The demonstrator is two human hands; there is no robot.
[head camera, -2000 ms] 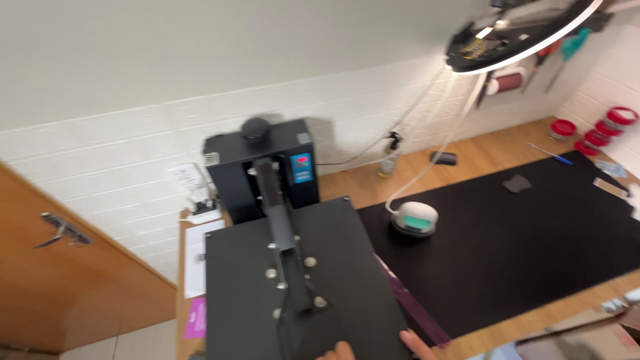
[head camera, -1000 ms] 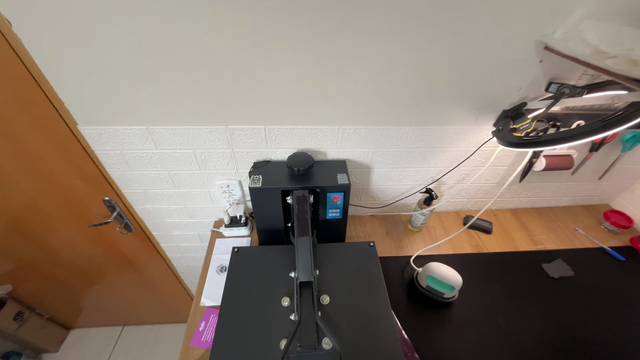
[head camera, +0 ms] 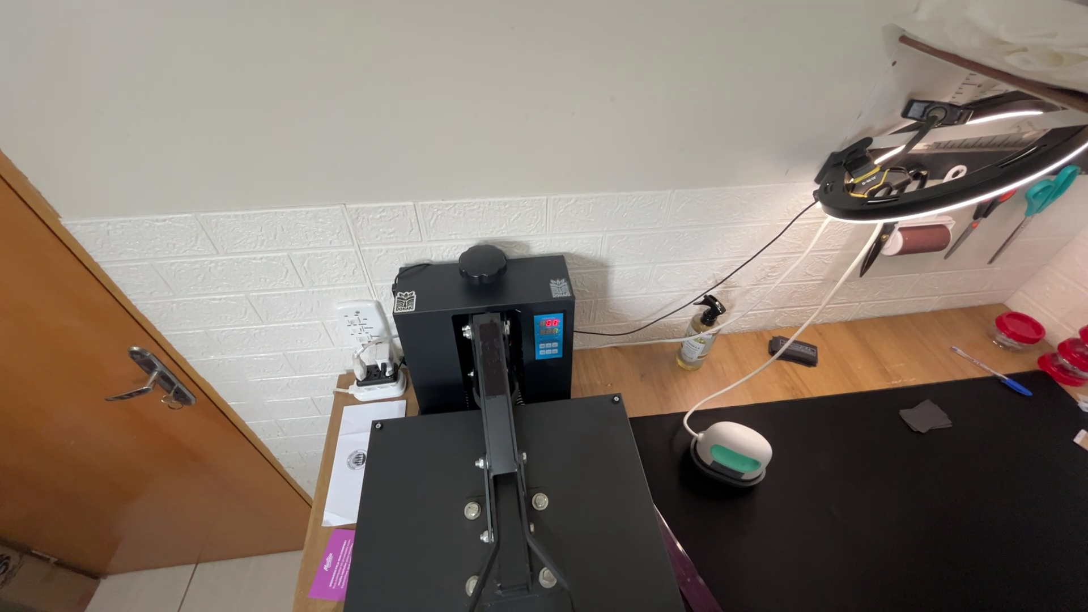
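Neither of my hands shows in the head view now. A black heat press (head camera: 425,476) fills the lower middle, its flat top plate carrying a lever arm (head camera: 495,399) down the centre. Behind the plate stands the press's control housing (head camera: 442,297), with a round black knob (head camera: 482,263) on top and a lit blue control panel (head camera: 549,337) on its front. Whether the plate is raised or lowered, I cannot tell. Right of the press, a small white and green hand iron (head camera: 736,452) sits on a black mat (head camera: 850,501).
A spray bottle (head camera: 699,338) and a black object (head camera: 793,351) stand along the wall. A ring light (head camera: 960,200) overhangs the right side. A pen (head camera: 994,371) and dark scraps (head camera: 925,416) lie farther right. Papers (head camera: 361,450) and plugged cables (head camera: 378,374) are left; beyond is a wooden door (head camera: 119,408).
Fingers of both hands showed at the lower edge of the press two seconds ago and are out of view now. The view has shifted up and to the left.
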